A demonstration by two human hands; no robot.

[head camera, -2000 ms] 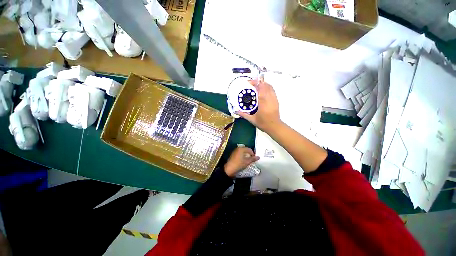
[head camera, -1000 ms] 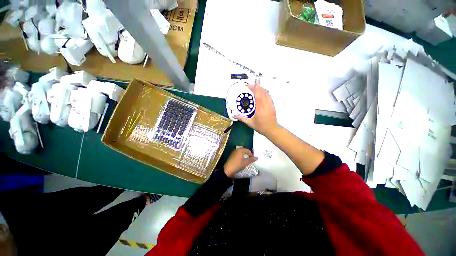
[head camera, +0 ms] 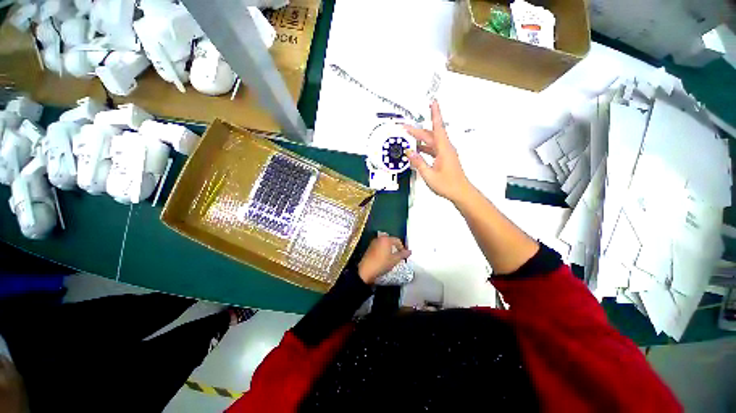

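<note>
A white security camera (head camera: 386,161) with a round face, a black centre and a ring of dark dots sits in front of me, at the left edge of the white sheets. My right hand (head camera: 441,160) is at its right side with fingers spread; the fingertips are at the face's edge. My left hand (head camera: 382,257) is near my waist, fingers pinched over a small grey-white label sheet (head camera: 397,275). Whether a sticker is between the fingertips is too small to tell.
A brown shallow tray (head camera: 242,268) holds a dark grid and shiny clear sheets. White cameras (head camera: 133,165) cluster at left, some on brown cardboard. A metal upright (head camera: 250,68) slants down. An open carton (head camera: 516,61) stands at the back. White blanks (head camera: 658,193) are fanned at right.
My right hand has opened from around the camera and shifted right, its fingers now spread. More of the camera's lower white part shows. My left hand has barely moved.
</note>
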